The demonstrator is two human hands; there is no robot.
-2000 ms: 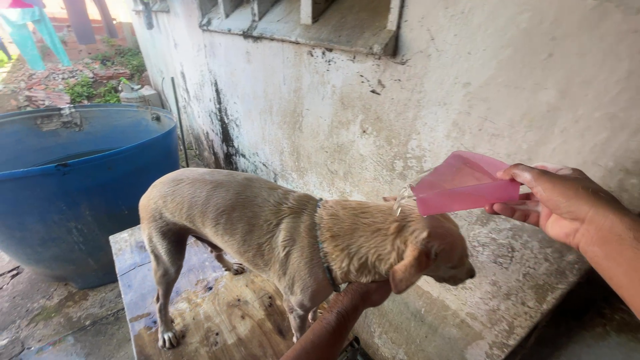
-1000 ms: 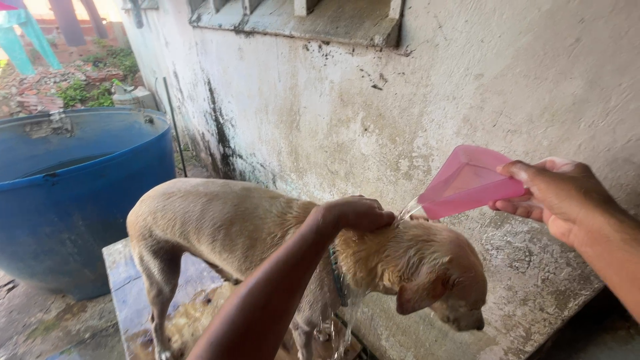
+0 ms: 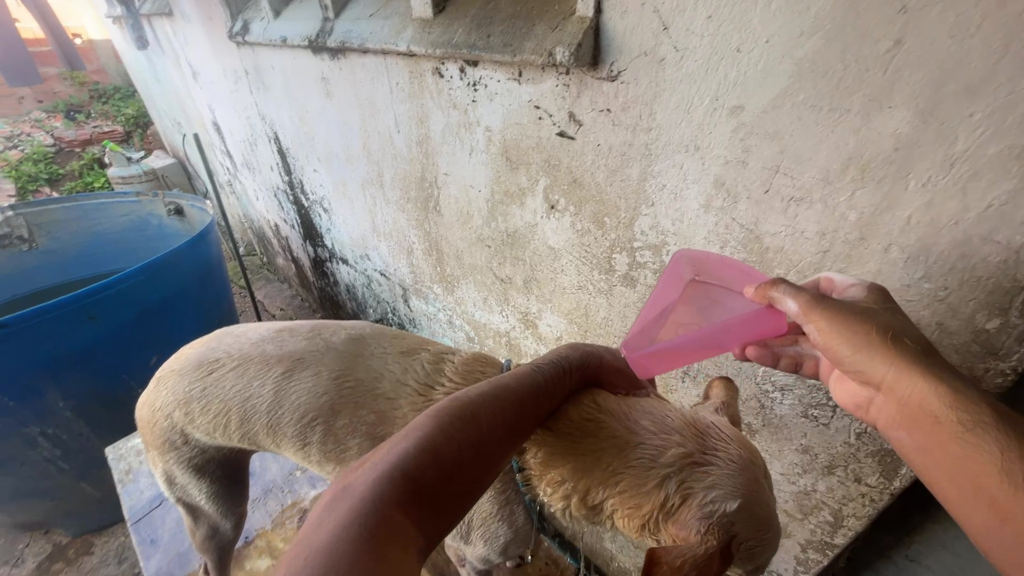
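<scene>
A wet tan dog (image 3: 320,392) stands on a wet, stained slab, its head lowered at the right. Around its neck is a dark collar (image 3: 552,534), with water dripping beneath. My left hand (image 3: 608,368) rests on the back of the dog's neck, its fingers partly hidden by a pink translucent plastic container (image 3: 704,316). The container is tilted, its lower left corner at my left hand. My right hand (image 3: 832,336) grips its right end between thumb and fingers, above the dog's head.
A large blue tub (image 3: 120,320) holding water stands at the left. Behind the dog rises a stained plaster wall (image 3: 480,200) with a concrete window ledge (image 3: 448,36). A thin dark rod (image 3: 226,228) leans near the wall; plants and rubble lie beyond.
My left hand was under the dog's neck two seconds ago and is now on top of it. The dog's head has lowered. The poured water seen earlier at the container's corner no longer shows there.
</scene>
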